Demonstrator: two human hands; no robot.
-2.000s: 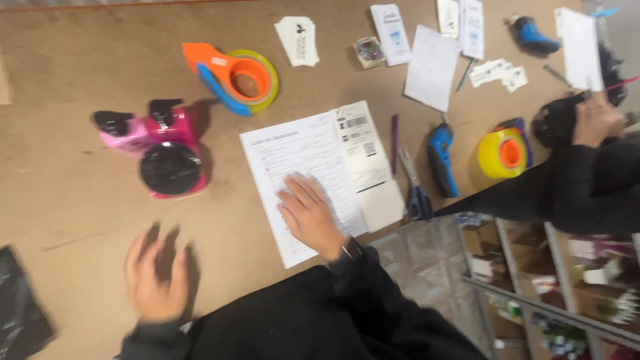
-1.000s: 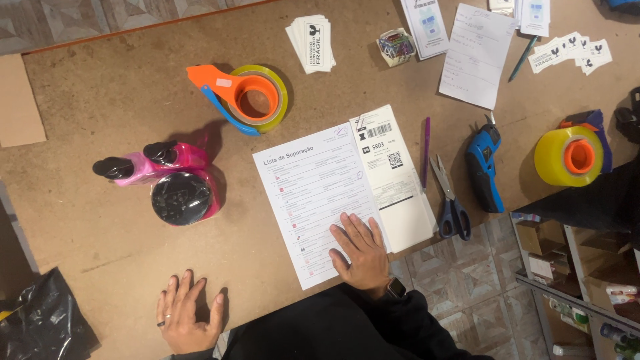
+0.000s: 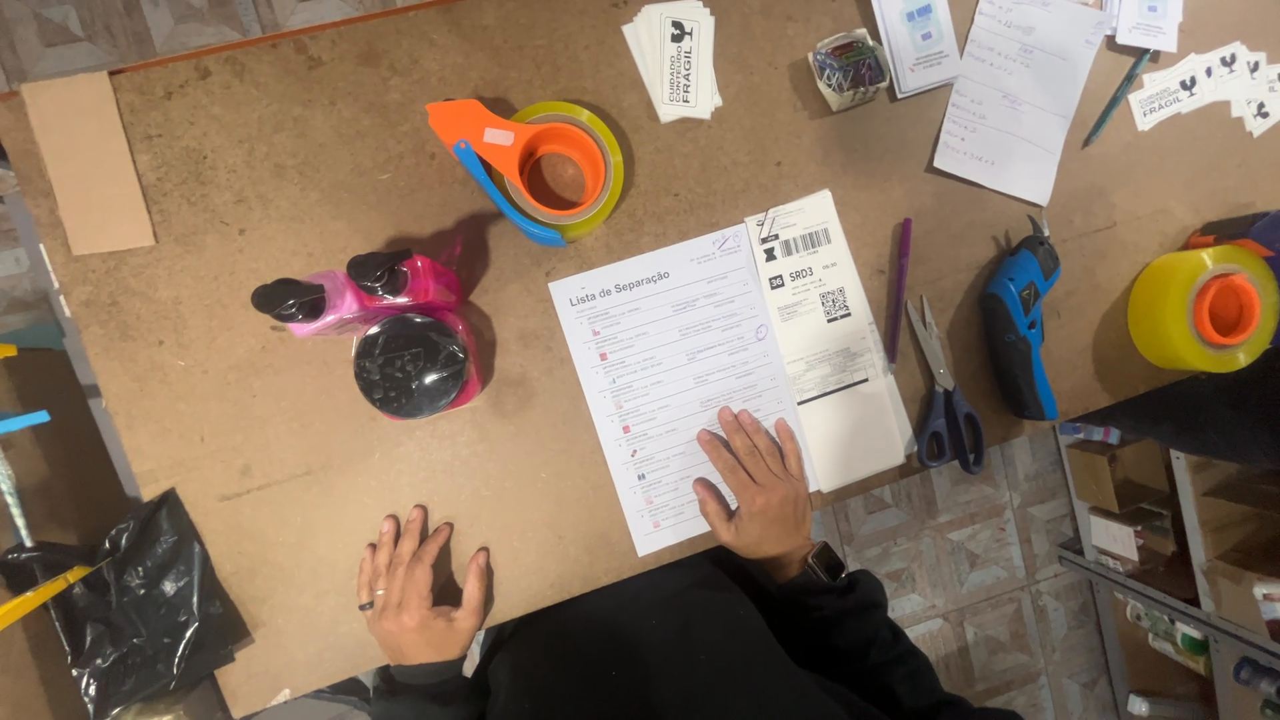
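Observation:
My left hand (image 3: pixel 422 590) lies palm down near the table's front edge, fingers spread, holding nothing. My right hand (image 3: pixel 757 485) rests flat on the lower right part of a printed paper list (image 3: pixel 655 350). Beside that sheet, on its right, lies a stack of shipping labels (image 3: pixel 815 300). Pink bottles with black caps (image 3: pixel 375 285) and a pink container with a round black lid (image 3: pixel 412 365) stand close together ahead of my left hand. An orange tape dispenser with yellowish tape (image 3: pixel 540 165) lies beyond the list.
Right of the labels are a purple pen (image 3: pixel 899 295), scissors (image 3: pixel 942 390), a blue cordless cutter (image 3: pixel 1022 320) and a tape roll (image 3: pixel 1195 310). Fragile-warning stickers (image 3: pixel 680 62), a box of clips (image 3: pixel 848 68) and a handwritten sheet (image 3: pixel 1020 100) lie farther back. A black plastic bag (image 3: pixel 150 600) is at left.
Two seconds ago another person's hand was at the right of the table; it is out of view now. My right hand stays on the list. The view has shifted.

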